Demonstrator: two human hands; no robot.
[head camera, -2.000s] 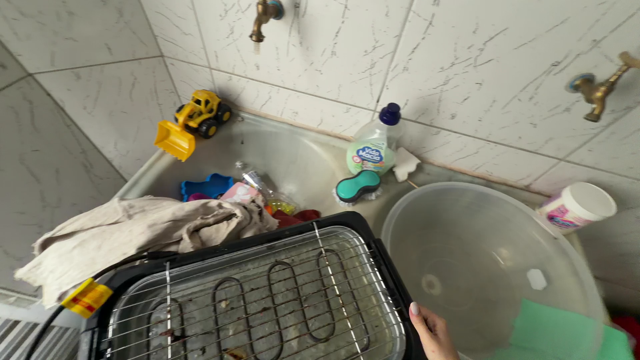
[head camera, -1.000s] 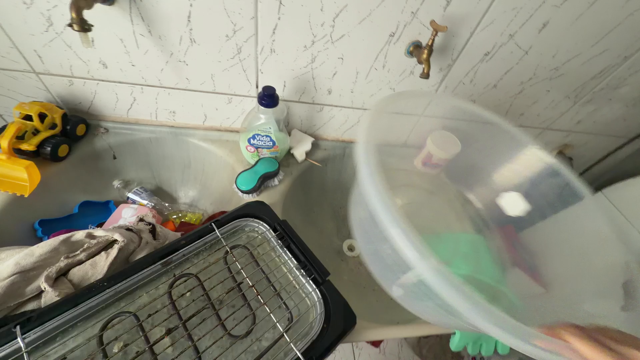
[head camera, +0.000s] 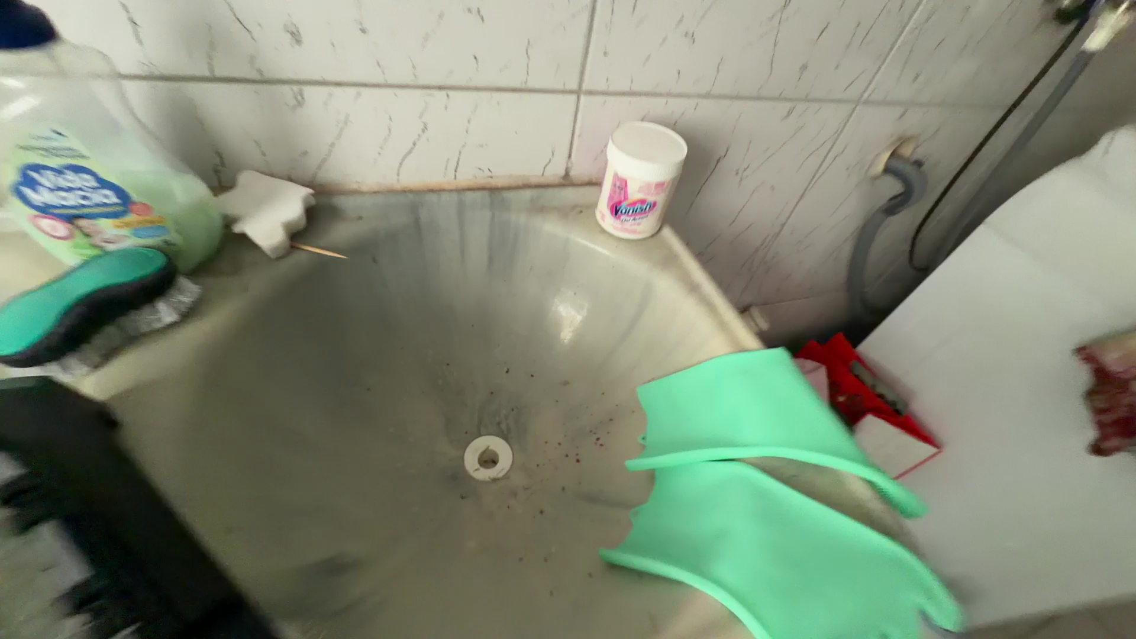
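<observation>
Neither of my hands shows clearly now; only a blurred skin-toned patch lies at the bottom edge, below the gloves. Two mint-green rubber gloves (head camera: 737, 399) drape over the right rim of the sink basin (head camera: 399, 373), their cuffs toward the right. Specks, some red, lie around the white drain ring (head camera: 488, 458). At the lower left is the black frame of the electric grill (head camera: 98, 524). A green-and-black scrub brush (head camera: 89, 302) rests bristles down on the ledge, in front of a bottle of pale green liquid (head camera: 115, 177).
A white Vanish tub (head camera: 641, 180) stands at the back right corner. A white foam-like piece (head camera: 268, 211) and a thin wooden stick (head camera: 319, 251) lie behind the basin. Right of the sink are a red box (head camera: 865, 390), a white surface (head camera: 1003, 355) and a grey hose (head camera: 874, 231) by the tiled wall.
The clear plastic tub, lifted by a hand a second ago, has left the view, and the basin under it is exposed. The view has swung right and closer.
</observation>
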